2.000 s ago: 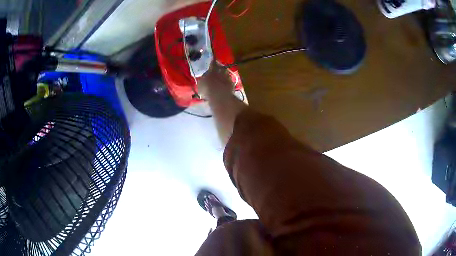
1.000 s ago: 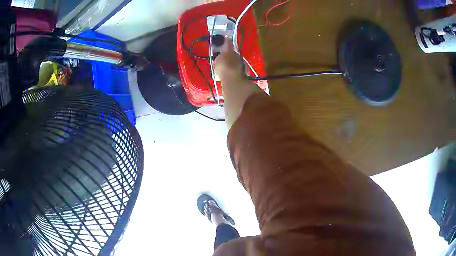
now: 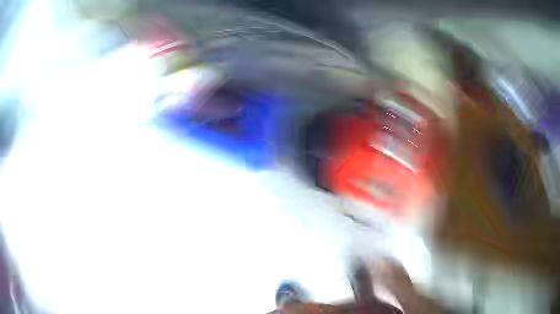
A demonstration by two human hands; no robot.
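The whole view is heavily blurred. The red appliance [image 3: 359, 162] shows right of the middle as a red smear, with its silver-whitish top part [image 3: 396, 144]. No hand touches it that I can make out. A blurred skin-coloured shape [image 3: 390, 279] at the bottom edge, right of centre, may be my right hand or forearm; its fingers cannot be made out. My left hand is not in view.
The brown table [image 3: 479, 208] is at the right, beside the red appliance. A blue crate or box [image 3: 255, 132] is left of it. Bright pale floor [image 3: 153, 227] fills the left and lower middle. A dark, shoe-like shape [image 3: 287, 291] is at the bottom.
The view has swung strongly and blurred. The red appliance now lies further right and lower. The brown-sleeved arm no longer reaches to it, and the black fan grille has left its place at the left.
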